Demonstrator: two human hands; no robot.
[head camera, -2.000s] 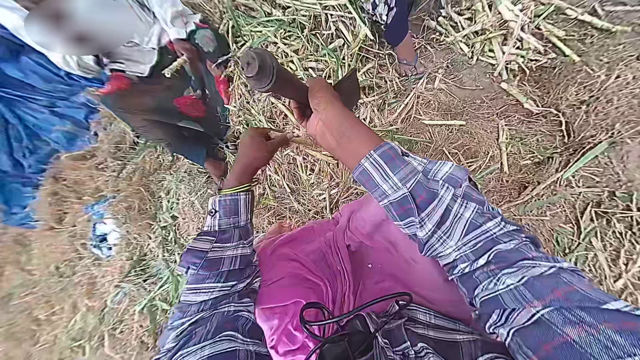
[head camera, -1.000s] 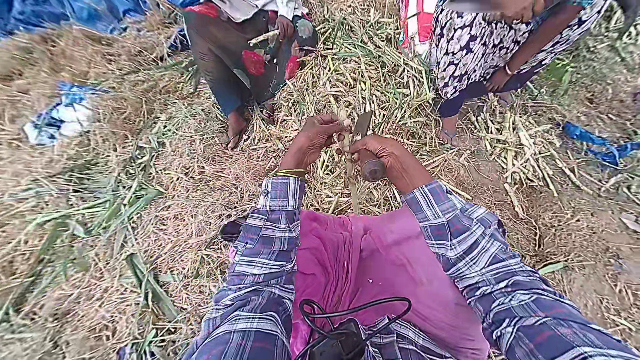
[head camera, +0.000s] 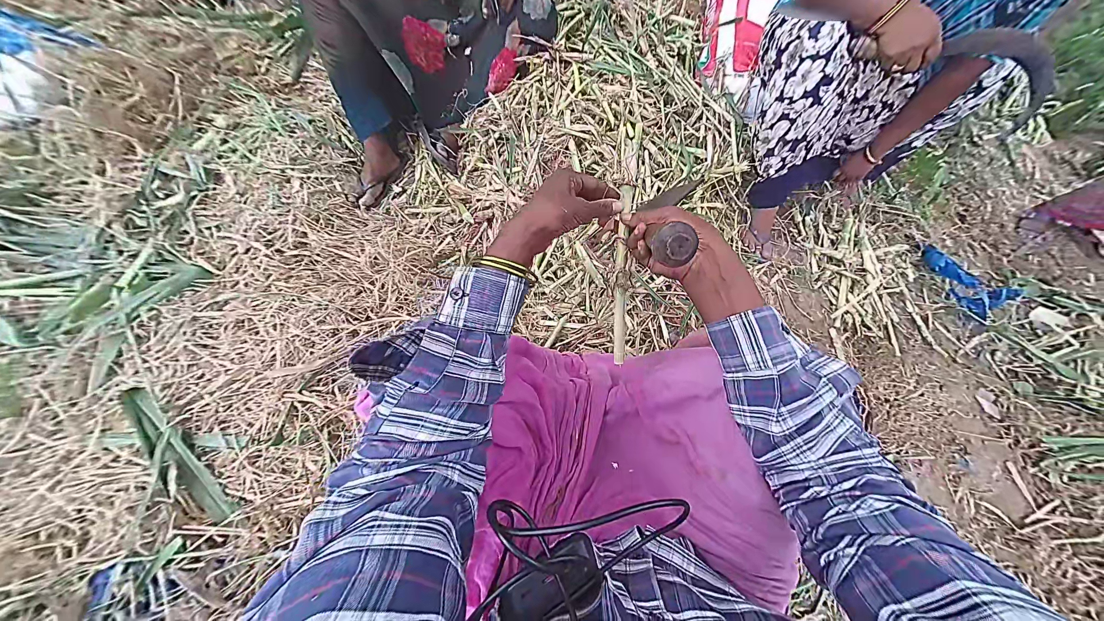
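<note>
A pale, jointed cane stalk stands lengthwise in front of me, its lower end over the pink cloth on my lap. My left hand pinches the stalk from the left with thumb and fingertips. On its right side, my right hand is closed around the dark round handle of a bladed tool, and its fingertips touch the stalk. The tool's dark blade points up and right, just beyond my fingers. Where the blade meets the stalk is hidden by my fingers.
Cut stalks and leaves litter the ground. One person in dark patterned clothing is at the top. Another, in a floral skirt, holds a curved sickle at upper right. Blue plastic lies at right; a black cable crosses my lap.
Two seconds ago the tool was held up with its handle end toward the upper left; now it is down at the stalk. The view has shifted, showing more of the person at right.
</note>
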